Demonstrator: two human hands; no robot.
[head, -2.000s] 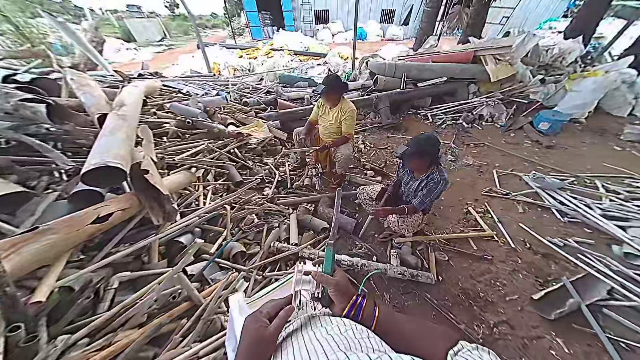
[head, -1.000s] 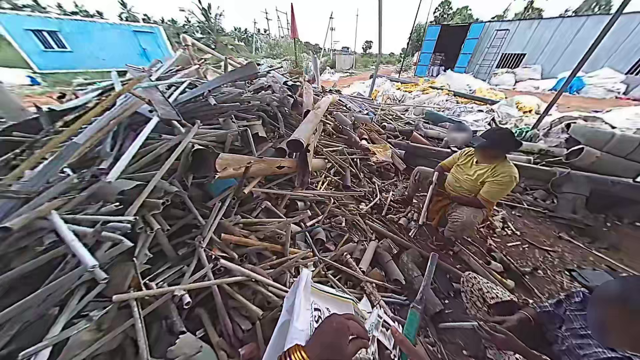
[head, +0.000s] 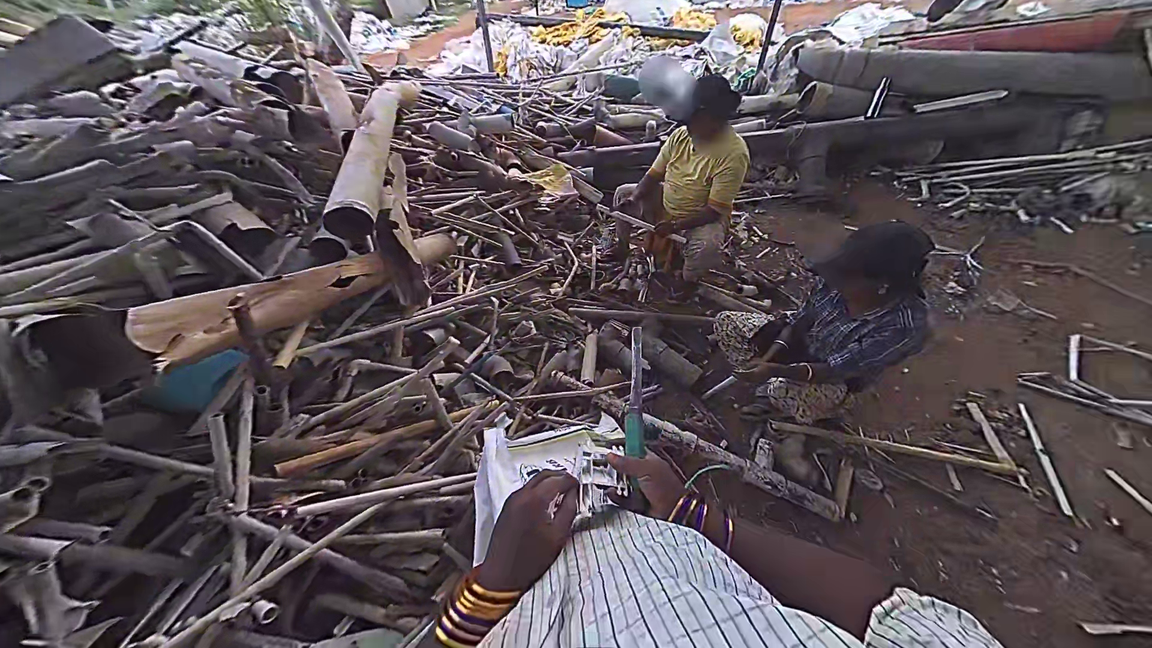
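My left hand (head: 533, 522), with bangles at the wrist, holds a white plastic piece (head: 598, 481) over my lap. My right hand (head: 655, 481) is closed around the green handle of a long-bladed tool (head: 635, 396), whose blade points up and away; its fingers also touch the white piece. A white sack with print (head: 490, 477) lies under my left hand, against the striped cloth (head: 630, 576) on my lap. The far side of the white piece and my left fingertips are partly hidden.
A large heap of scrap pipes (head: 387, 351) spreads ahead and to the left. A person in a yellow shirt (head: 706, 175) sits ahead, holding a stick-like piece. Another person in a checked shirt (head: 864, 328) squats to the right. Cut strips (head: 1044, 459) lie on the brown soil.
The view swung left, then back to the right and down. Both hands stay together over the lap, with the green-handled tool still in my right hand.
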